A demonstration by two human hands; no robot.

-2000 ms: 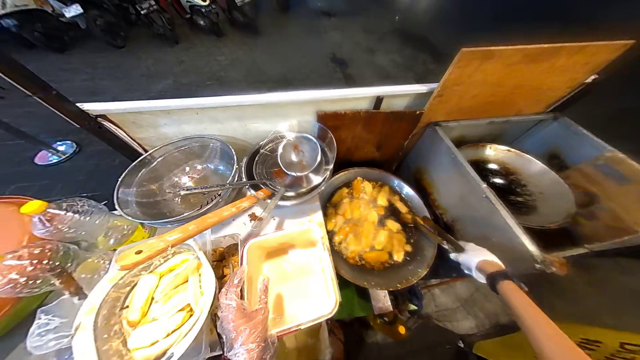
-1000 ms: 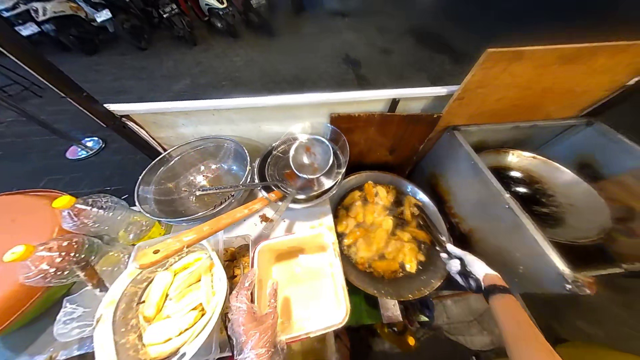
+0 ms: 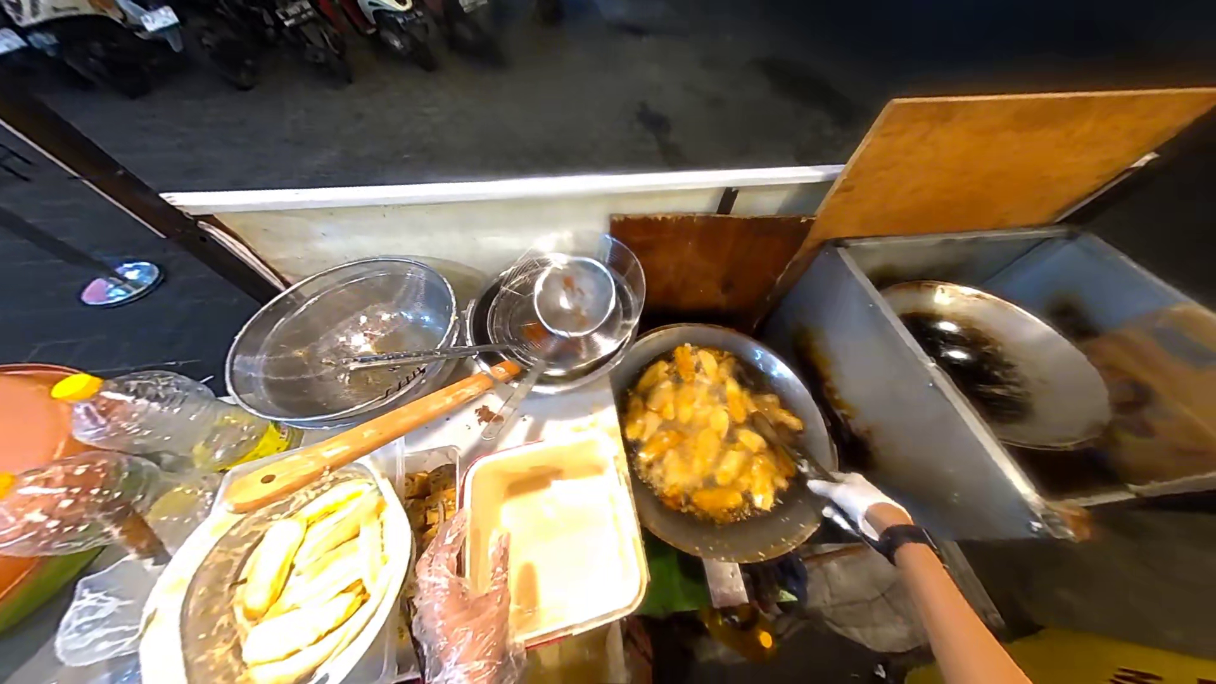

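My right hand [image 3: 855, 503], in a white glove, grips the handle of a metal turner [image 3: 796, 454] whose far end is in a wok [image 3: 727, 541] of frying golden pieces [image 3: 708, 427]. My left hand [image 3: 465, 608], in a clear plastic glove, rests at the left rim of a rectangular tub [image 3: 570, 541] with pale batter on its inside. Its fingers are apart and nothing shows in them. Left of that hand, an oval basin [image 3: 399, 570] holds peeled bananas [image 3: 313, 570]. A wooden-handled tool [image 3: 370, 432] lies across the basin's far edge.
A wire strainer bowl [image 3: 342, 332] and a pan with a ladle [image 3: 575, 294] stand behind the tub. Plastic bottles [image 3: 152, 408] lie at left. A second wok [image 3: 1007, 370] with dark oil sits inside a metal enclosure [image 3: 912, 408] at right. A wooden board [image 3: 997, 161] leans behind it.
My right hand and the turner have shifted slightly within the wok area, and the frying pieces lie differently. My left hand remains by the tub. The view has turned somewhat.
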